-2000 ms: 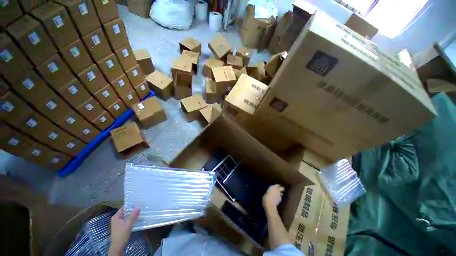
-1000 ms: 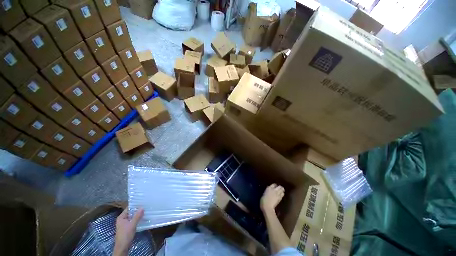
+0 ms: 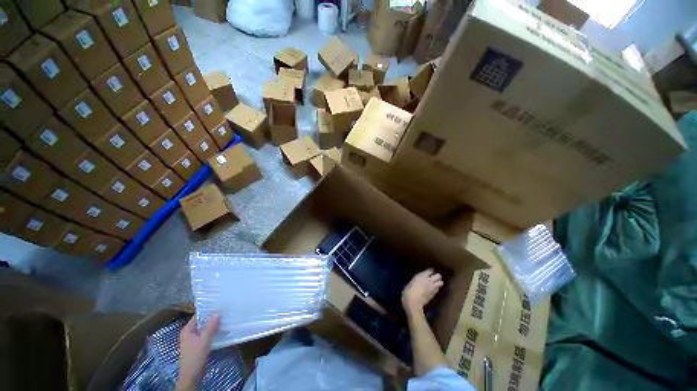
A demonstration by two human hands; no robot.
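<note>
My left hand (image 3: 200, 340) grips the lower left edge of a clear, ribbed air column bag (image 3: 258, 296), held flat in front of me. The bag looks pale, with no dark panel visible in it. My right hand (image 3: 423, 290) reaches down inside the open supply carton (image 3: 382, 200), over dark solar panels (image 3: 382, 271). Its fingers are bent at the panels; I cannot tell whether they grip one. One panel (image 3: 352, 250) at the left shows white grid lines. More dark panels lie nearer to me in the carton.
A collecting carton (image 3: 115, 353) at lower left holds shiny wrapped bags. A closed printed carton (image 3: 493, 324) at right bears a spare air column bag (image 3: 537, 262) and a thin silvery stick (image 3: 487, 373). A large printed carton (image 3: 527, 130) stands behind. Small boxes (image 3: 229, 168) lie scattered; green-wrapped bales (image 3: 623, 305) stand right.
My right hand has shifted slightly up and right within the carton. My left hand still holds the bag in nearly the same place. The camera view has shifted slightly.
</note>
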